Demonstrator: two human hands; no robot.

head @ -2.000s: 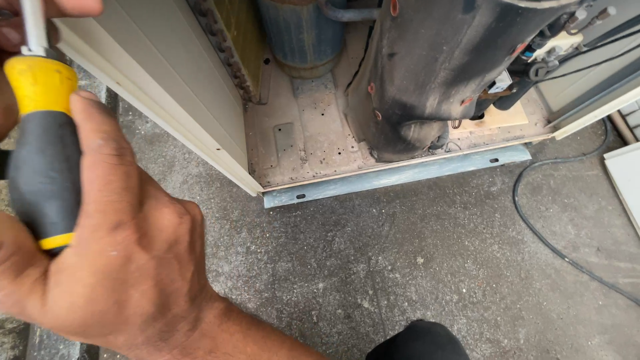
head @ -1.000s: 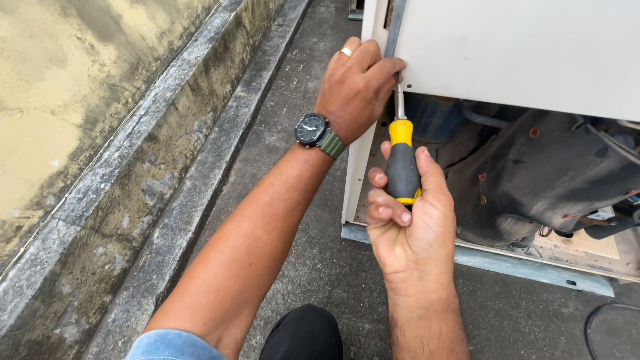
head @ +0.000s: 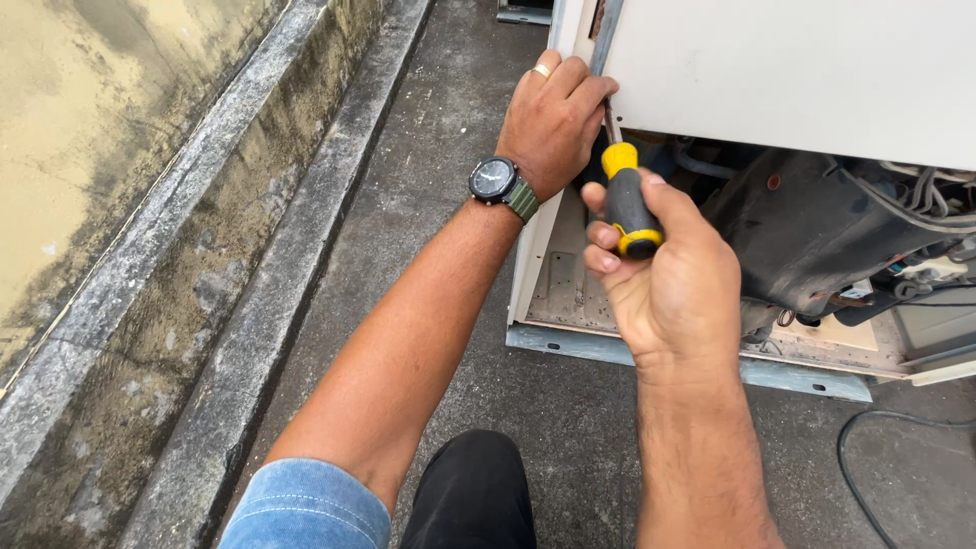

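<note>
My right hand [head: 671, 259] grips the black and yellow handle of a screwdriver [head: 627, 198], whose metal shaft points up to the lower left corner of a white metal panel [head: 793, 69]. Beside the shaft, my left hand [head: 553, 114] has its fingertips at the panel's edge, close to the screwdriver's upper end. Those fingers hide the tip, and whether they pinch a screw does not show. Below the panel, the open cabinet [head: 564, 305] of an outdoor air conditioning unit shows a black wrapped part [head: 785, 229] and tubes.
A stained wall [head: 114, 99] with a concrete ledge [head: 252, 328] runs along the left. A black cable [head: 846, 450] lies on the concrete floor at the right. The metal base rail [head: 801, 379] juts out along the cabinet's front. My knee [head: 473, 488] is at the bottom.
Two seconds ago the screwdriver was at the upper left, away from the cabinet; now it is at the panel's corner. Over the last second its handle has tilted slightly. The view has shifted left.
</note>
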